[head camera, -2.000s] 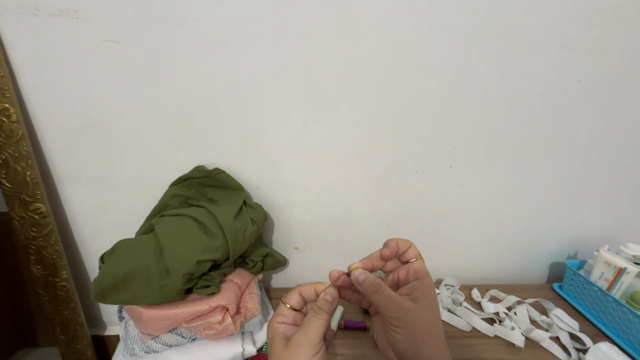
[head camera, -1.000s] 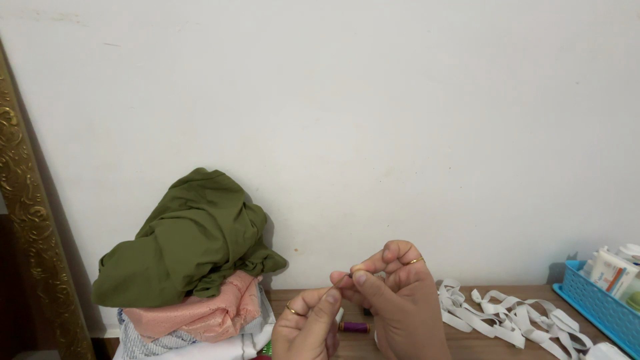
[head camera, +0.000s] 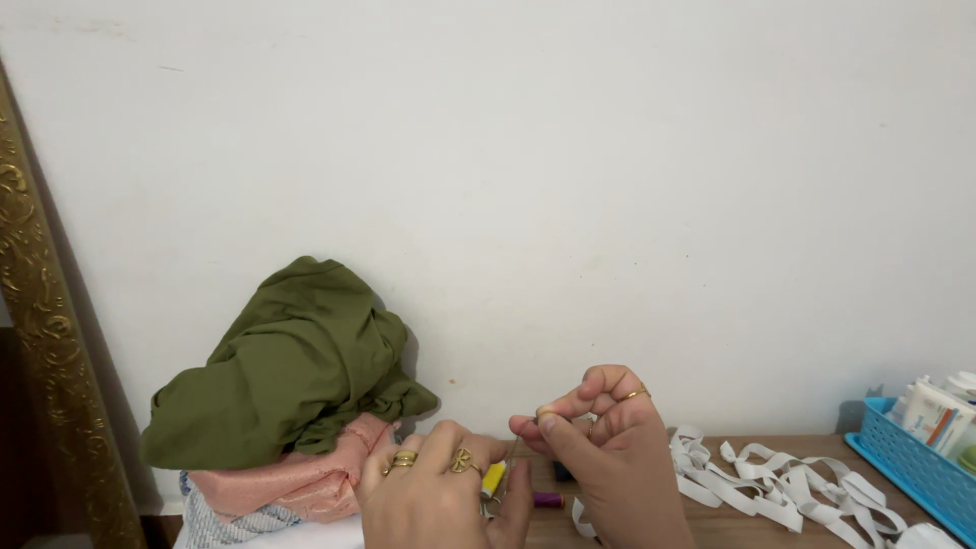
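My right hand (head camera: 610,450) pinches a tiny dark item, too small to identify, between thumb and fingertips; a thin thread (head camera: 514,446) seems to run down from it. My left hand (head camera: 442,488), back toward the camera and rings on its fingers, is just left of it with thumb and fingers apart; whether it touches the thread cannot be told. Behind and between the hands lie a yellow thread spool (head camera: 493,479) and a purple thread spool (head camera: 548,499) on the wooden table (head camera: 732,526). A dark object (head camera: 563,471) beside my right hand is mostly hidden.
On the left, a crumpled green cloth (head camera: 305,366) tops a pile with pink fabric (head camera: 305,484) and patterned cloth (head camera: 221,518). White elastic strips (head camera: 793,488) tangle at right, near a blue plastic basket (head camera: 915,465) holding small boxes. An ornate gold frame (head camera: 46,328) leans against the wall.
My left hand has come away from my right fingertips and turned its back toward the camera, its fingers spread. The yellow spool now shows between the hands. My right hand keeps its pinch.
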